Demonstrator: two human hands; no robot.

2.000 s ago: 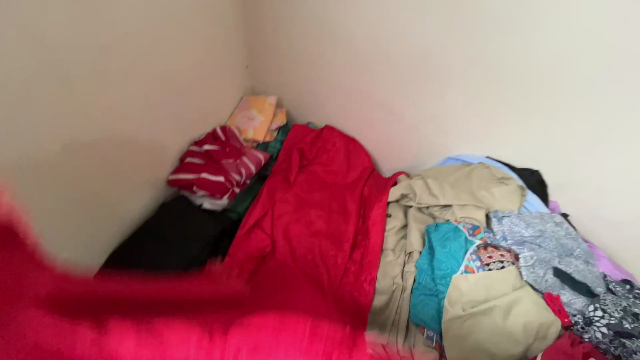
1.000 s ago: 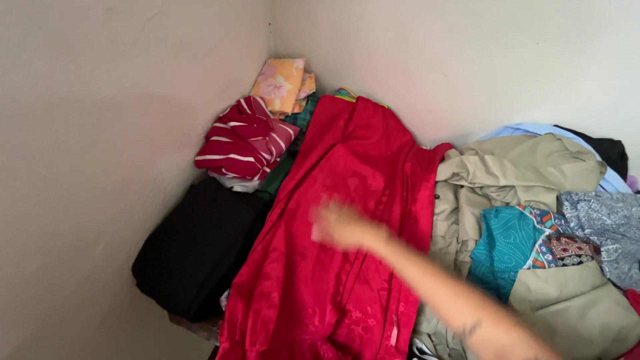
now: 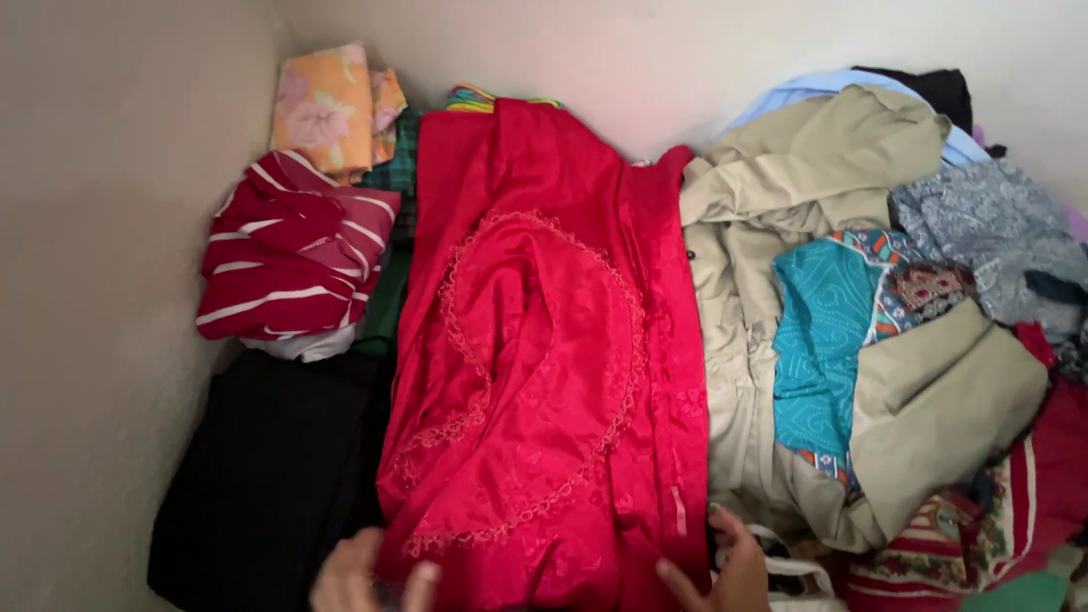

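Note:
A long red satin garment (image 3: 544, 340) with lace-like trim lies lengthwise over the pile, its near end running out of view at the bottom. My left hand (image 3: 370, 574) is at its lower left edge, partly cut off by the frame, fingers spread. At its lower right edge is my right hand (image 3: 722, 565), thumb over the red cloth and fingers apart. Whether either hand pinches the cloth cannot be made out. Left of the garment lies folded black cloth (image 3: 263, 476); to its right is a beige garment (image 3: 739, 314).
Striped maroon cloth (image 3: 293, 255) and orange floral cloth (image 3: 319, 110) are stacked at the back left. On the right lie teal patterned cloth (image 3: 824, 331), grey patterned cloth (image 3: 994, 229) and light blue cloth (image 3: 795, 89). Walls (image 3: 102, 255) bound the left and back.
A trimmed section of red cloth now lies on top of the garment, where plain red showed before. The arm that reached across it has drawn back; both hands are now at the near end.

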